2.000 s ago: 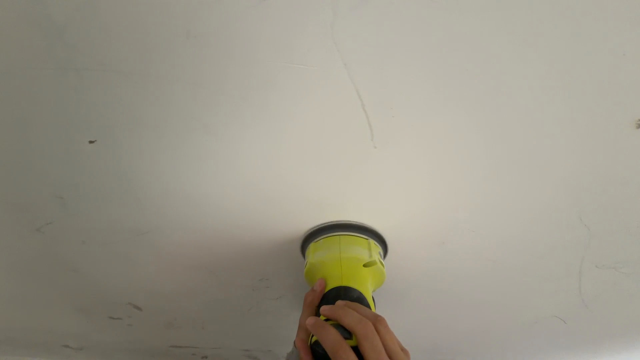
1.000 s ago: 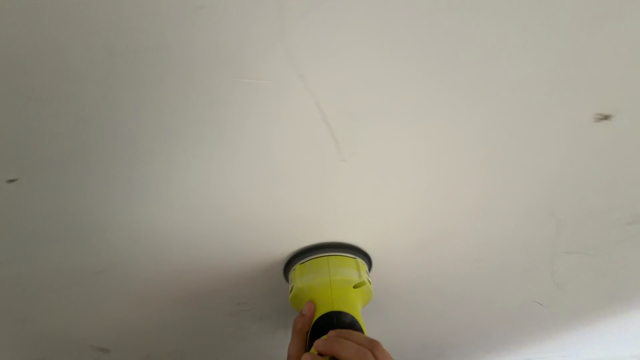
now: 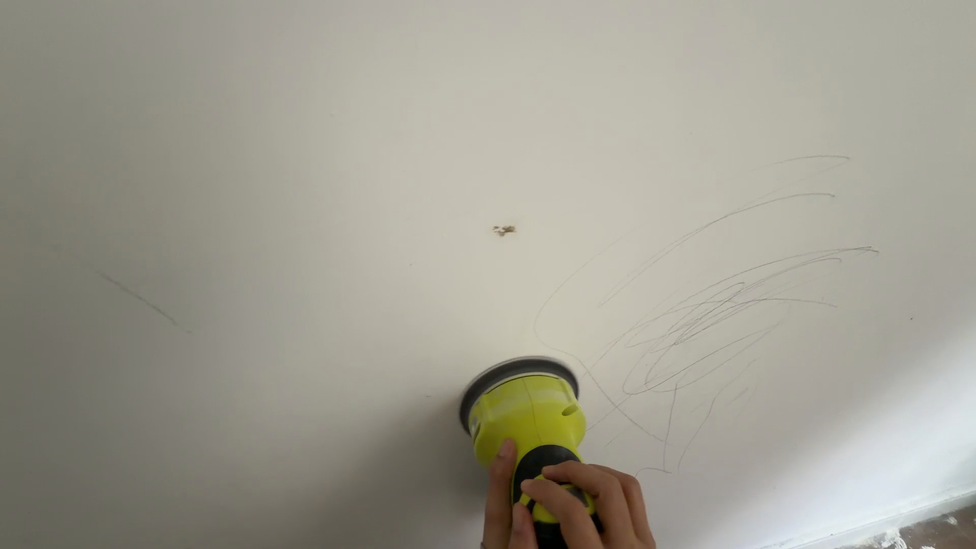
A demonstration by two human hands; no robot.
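A lime-green and black random orbital sander is at the lower middle of the view, its round dark pad against a pale painted wall. My left hand holds the sander's left side, one finger reaching up the green body. From the right, my right hand curls its fingers over the black and green grip. Both hands are partly cut off by the bottom edge. Thin scribbled pencil-like lines mark the wall right of the pad. A small chipped spot lies above the sander.
A faint dark streak crosses the wall at the left. At the lower right, a white baseboard meets a brown floor with pale flecks.
The view has shifted clearly to the right along the wall, and the sander has moved with it. The scribbled lines, baseboard and floor are now seen; both hands still hold the sander.
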